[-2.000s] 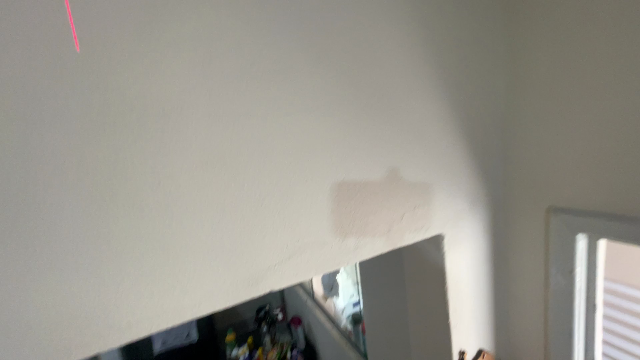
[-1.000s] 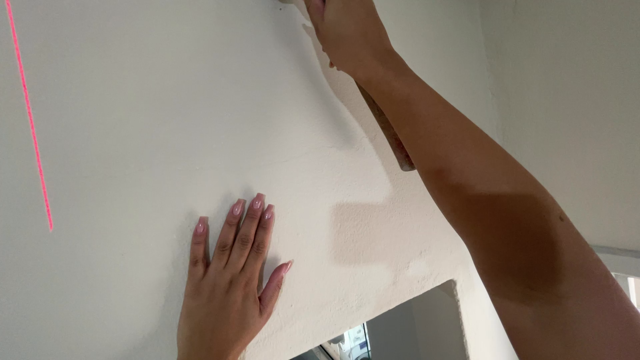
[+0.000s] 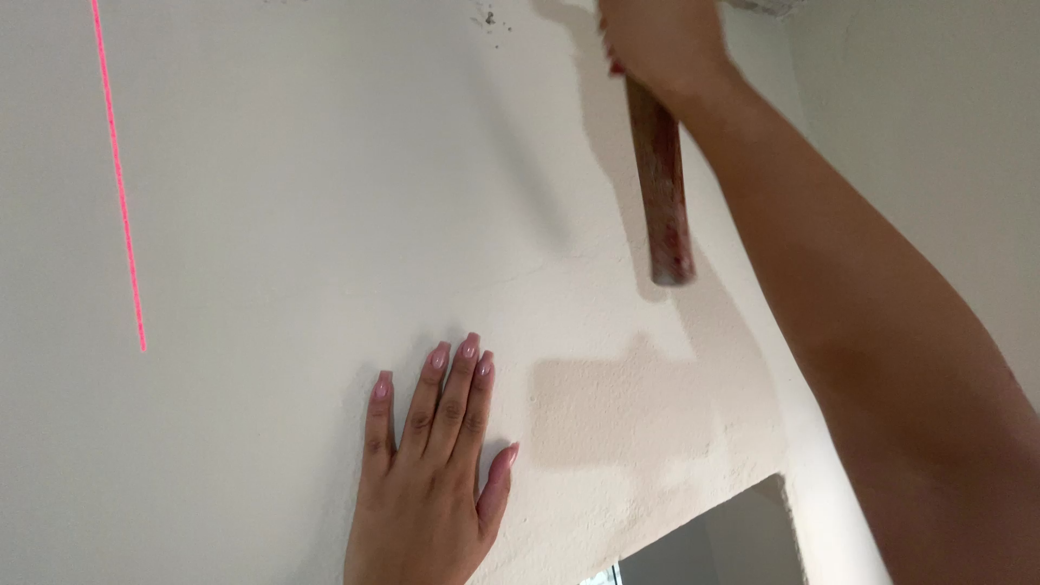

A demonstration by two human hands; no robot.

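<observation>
My left hand [image 3: 435, 479] lies flat on the off-white plastered wall [image 3: 284, 325], its fingers pointing up and a little apart, with nothing in it. At the top edge, right of centre, my right hand [image 3: 666, 41] is closed around a worn wooden handle [image 3: 662, 187] that hangs down below the fist. The tool's other end is out of view, so its kind cannot be told. Shadows of the arm and the handle fall on the wall beside them. Small dark chips [image 3: 490, 18] mark the wall near the top.
A pink-red straight line of light [image 3: 120, 179] runs down the wall at the left. The lower right holds an opening [image 3: 715, 536] with a rough edge. The wall meets another wall [image 3: 918, 106] at a corner on the right.
Neither hand showed two seconds ago; both were at the wall one second ago. Since then the handle has come more fully into sight below my right hand. My left hand stays flat on the wall.
</observation>
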